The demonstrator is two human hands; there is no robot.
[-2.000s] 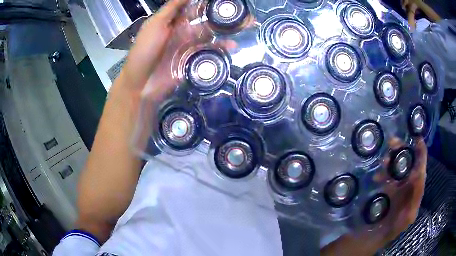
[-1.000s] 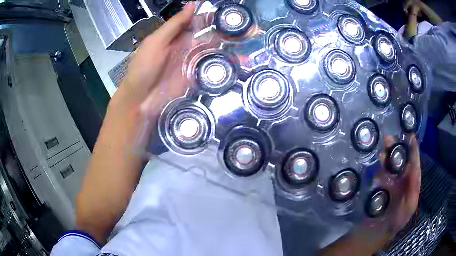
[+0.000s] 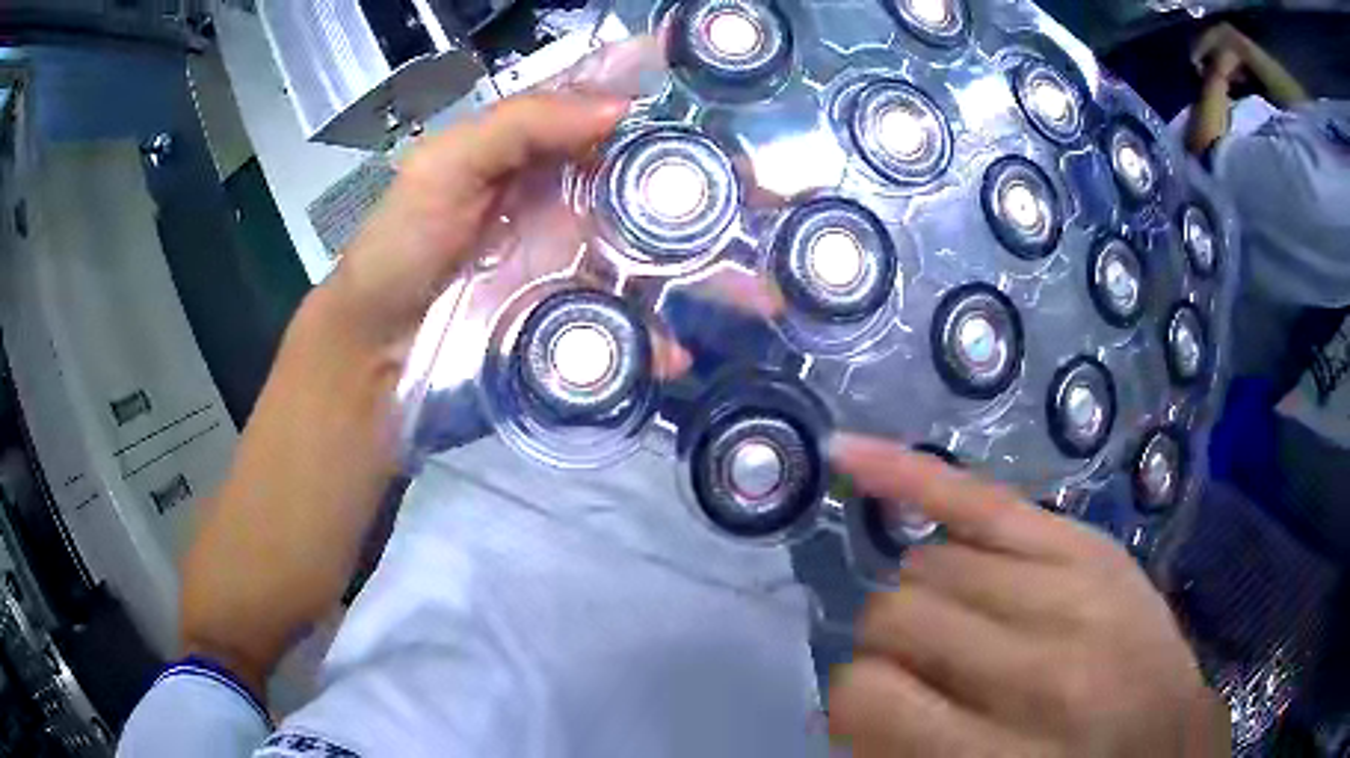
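A clear blister tray [image 3: 888, 208] is held up in front of me, tilted, with strong glare. Round black-ringed parts with silver centres, likely speaker drivers [image 3: 834, 258], sit in its pockets. My left hand [image 3: 459, 193] grips the tray's left edge, with its fingers partly seen through the plastic. My right hand [image 3: 1022, 592] is in front of the tray's lower edge, its index finger extended beside a speaker driver [image 3: 758, 468]. The right hand covers part of another driver, and its other fingers are curled; nothing shows in them.
A pale metal machine part [image 3: 388, 74] is at the upper left. Pale cabinets [image 3: 111, 341] stand at the far left. Another person's sleeve [image 3: 1288, 185] shows at the right edge. Glittering ridged clear material [image 3: 1258, 689] is at the lower right.
My right hand has let go of the tray's right side and moved left in front of its lower edge, index finger extended. My left hand still holds the tray, now slightly turned.
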